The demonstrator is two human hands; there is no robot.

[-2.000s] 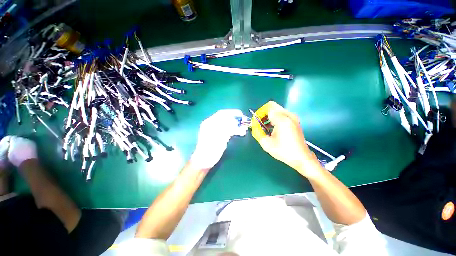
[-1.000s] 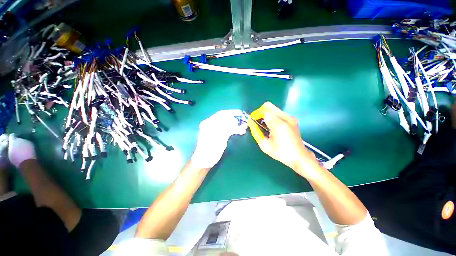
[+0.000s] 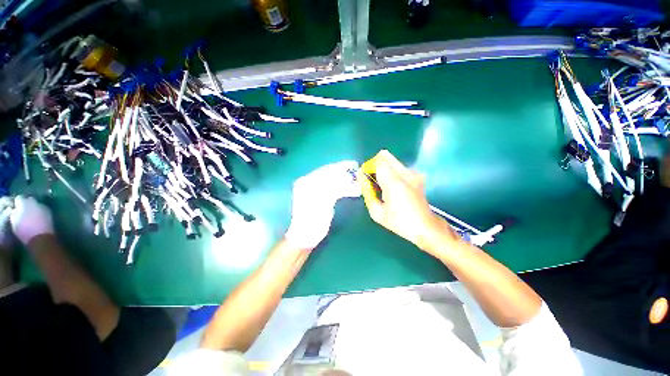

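My left hand (image 3: 317, 200), in a white glove, holds a small blue connector (image 3: 353, 175) at its fingertips in the middle of the bench. My right hand (image 3: 397, 197), with yellow finger coverings, is closed close against the connector; its fingers pinch thin wires, mostly hidden by the fingers. A white cable length (image 3: 485, 236) sticks out beyond my right wrist and lies on the green bench.
A large harness pile (image 3: 158, 147) lies at left, a second bundle (image 3: 588, 125) at right. Several white cables with blue ends (image 3: 352, 104) lie near the metal rail (image 3: 419, 56) with its upright post (image 3: 354, 33). Another person's gloved hand (image 3: 31, 219) is at left.
My right hand has moved slightly left, up against the connector. The wires that showed between its fingers are now mostly hidden. The white cable end has shifted slightly left.
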